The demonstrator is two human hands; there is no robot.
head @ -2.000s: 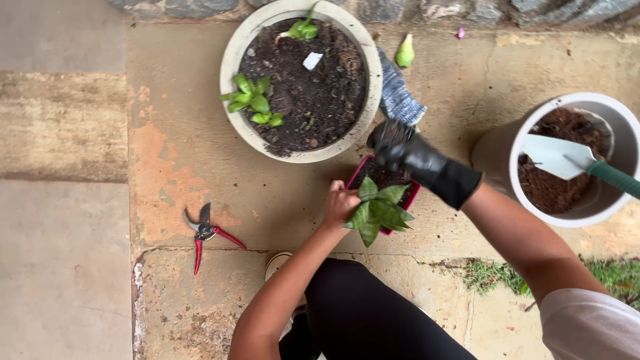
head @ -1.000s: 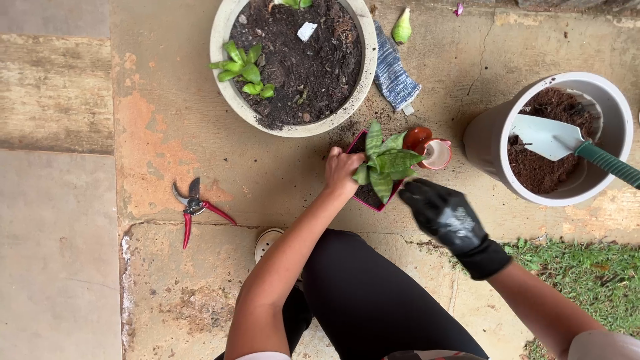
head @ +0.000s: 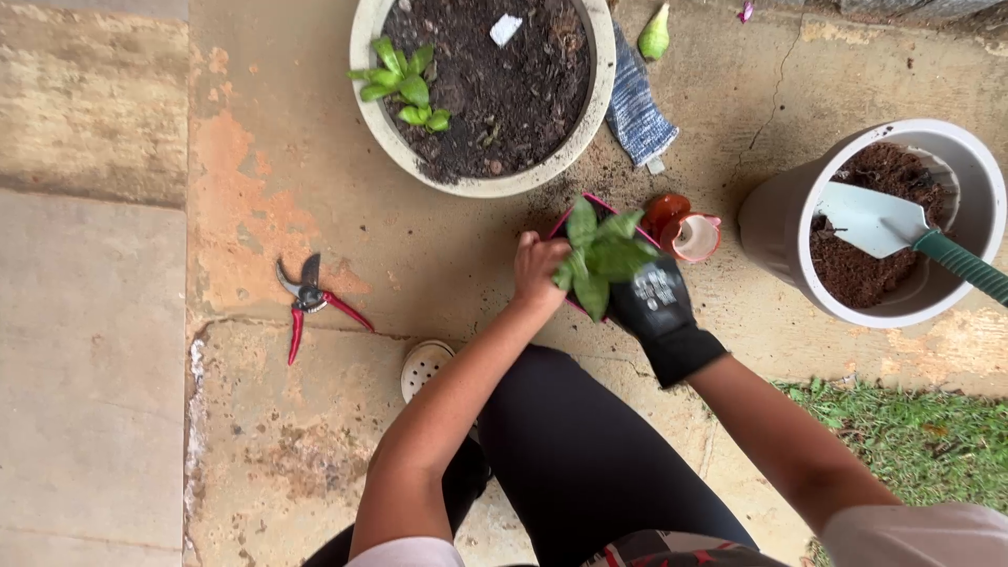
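Observation:
A leafy green plant stands in a small square pink pot with dark soil, just below the big round planter. My bare left hand is at the pot's left side, fingers bent at its rim and partly behind leaves; its thumb is hard to make out. On the right side, my right hand in a black coated glove lies against the pot, its fingertips hidden under the leaves, so its hold cannot be told. Touching or close to the pot's right edge is a small red-brown and white ceramic piece.
Red-handled pruning shears lie spread on the concrete at left. A tall grey pot at right holds brown soil and a trowel. A blue knitted glove and a green leaf lie beside the planter. Grass borders the lower right.
My gloved right hand was above the pot two seconds ago, then lower right of it, and is now against its right side. My left hand has stayed at the pot's left.

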